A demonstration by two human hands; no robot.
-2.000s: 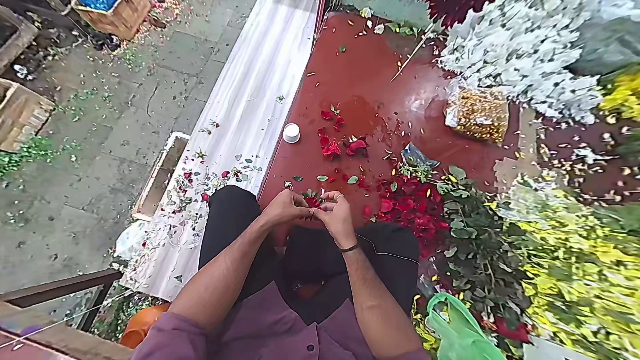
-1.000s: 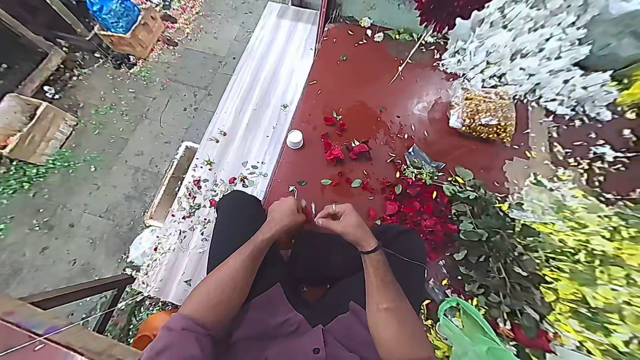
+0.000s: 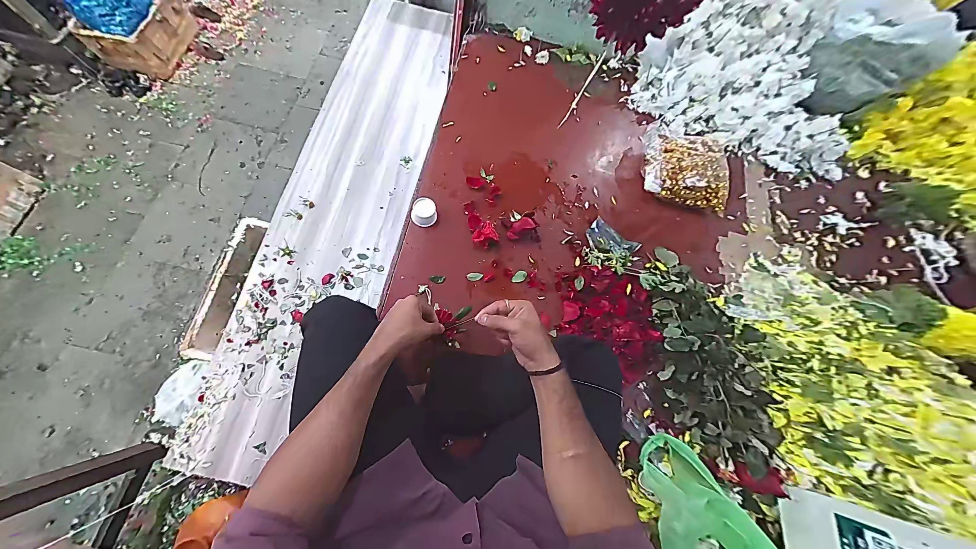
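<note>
Above my lap, my left hand is closed on a small red flower with a green leaf; its fingers partly hide the flower. My right hand, with a dark band at the wrist, pinches what looks like a thin stem or thread that runs across to the flower. Beyond my hands, red rose heads and petals lie on the dark red surface. A white round container stands near its left edge. A heap of red petals lies to the right of my right hand.
White corrugated sheet with scattered leaves runs along the left. On the right are leafy rose stems, yellow flowers, white flowers, a bag of golden beads or petals and a green plastic bag. A metal rail is at lower left.
My hands, close together two seconds ago, are now farther apart, with a thin strand stretched between them. The red flower shows more clearly at my left fingers than one second ago.
</note>
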